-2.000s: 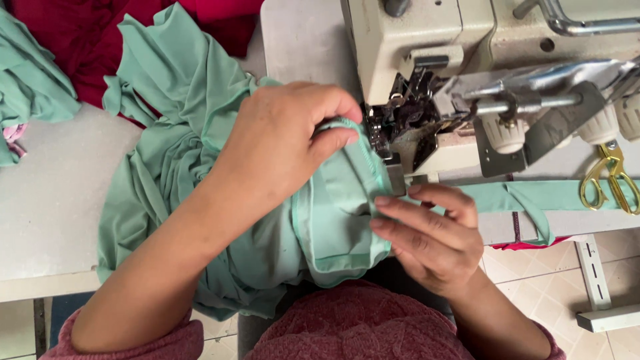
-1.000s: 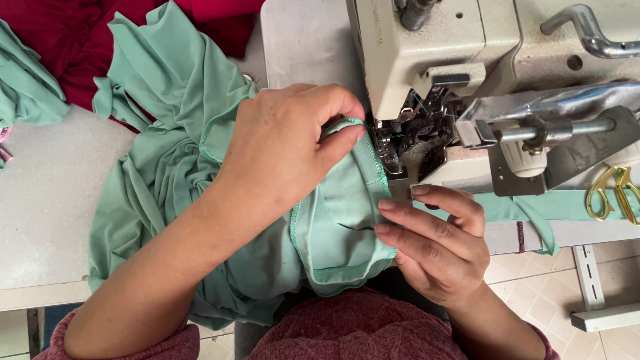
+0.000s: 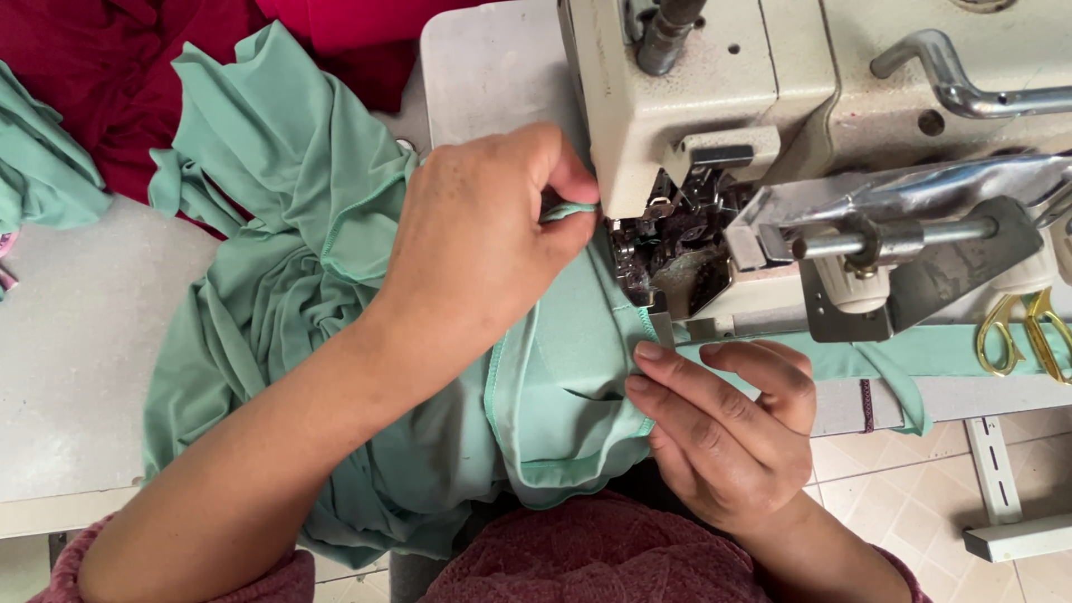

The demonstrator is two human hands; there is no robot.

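Mint-green knit fabric (image 3: 578, 360) with overlocked edges lies bunched over the table's front edge, its right edge beside the needle area of a cream overlock sewing machine (image 3: 670, 109). My left hand (image 3: 486, 226) pinches a fold of this fabric between thumb and index finger, just left of the presser foot (image 3: 636, 260). Lower right, my right hand (image 3: 737, 427) holds the stitched edge of the fabric, fingertips on top and the thumb partly hidden under the hand. The needle tips are too small to make out.
Dark red fabric (image 3: 134, 100) and another mint piece (image 3: 42, 159) lie at the upper left. A metal bracket with a rod (image 3: 913, 239) juts out at the right. Gold-handled scissors (image 3: 997, 335) rest by a mint strip (image 3: 821, 356). A white metal stand (image 3: 997, 477) is on the tiled floor.
Both hands keep their grips on the mint fabric beside the machine. The view has shifted slightly; no other plain change.
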